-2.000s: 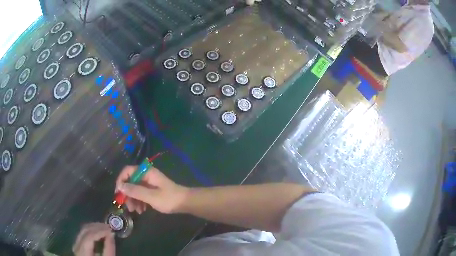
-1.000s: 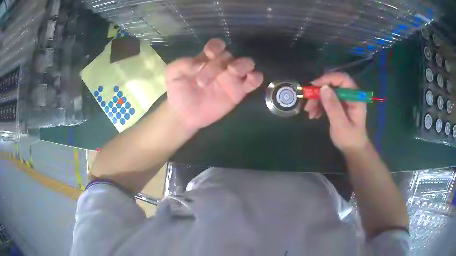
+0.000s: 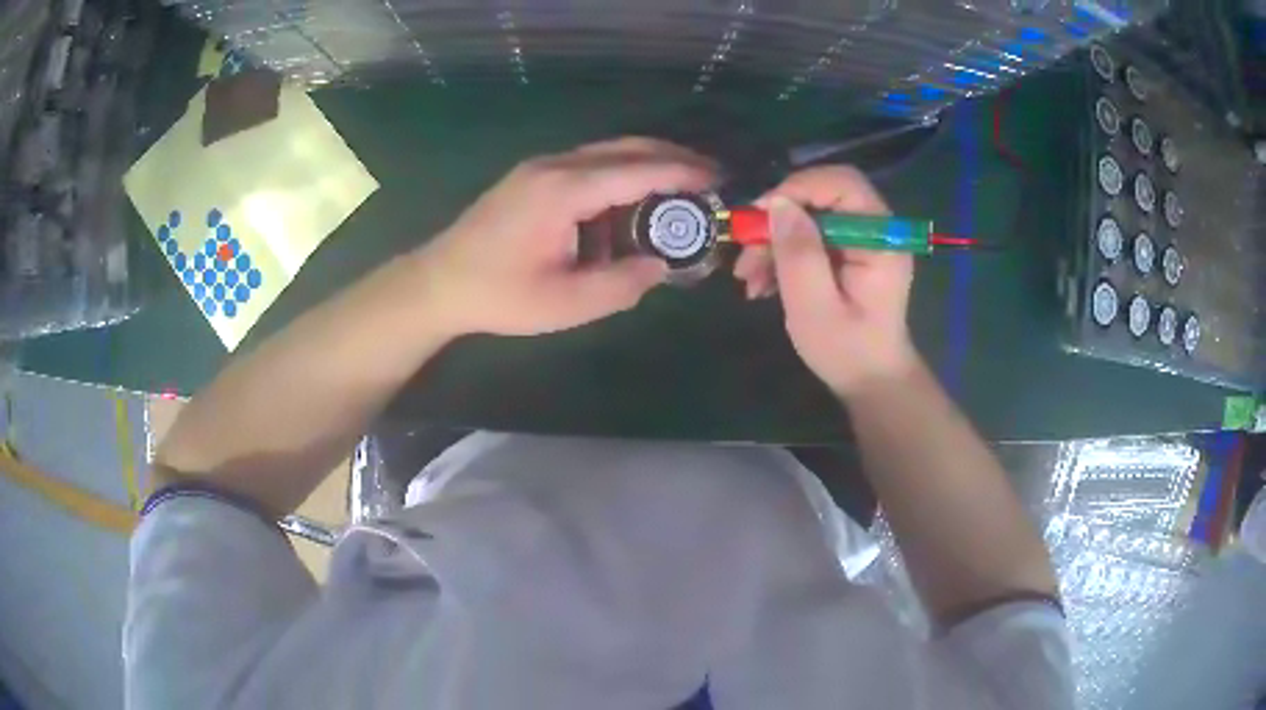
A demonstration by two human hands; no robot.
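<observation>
A round black unit with light concentric rings (image 3: 678, 228) is in the middle of the view, over a shiny round holder that is mostly hidden beneath it. My left hand (image 3: 555, 243) holds the unit at its left side between thumb and fingers. My right hand (image 3: 840, 278) holds the two-pin test probe (image 3: 854, 232), red in front and green behind. Its metal pins point left at the unit's right edge; whether they touch it I cannot tell. A thin red lead leaves the probe's rear.
The yellow sheet with blue dots (image 3: 299, 174) and a brown square pad (image 3: 240, 108) lie left. Clear tray stacks stand at the far left (image 3: 63, 208) and along the back (image 3: 625, 49). A tray of ringed discs (image 3: 1208, 264) is at the right. Shiny empty trays (image 3: 1125, 555) are beyond the bench edge.
My left hand has come from raised and open beside the holder to gripping the unit over it. The view has shifted, so the unit and probe appear further left.
</observation>
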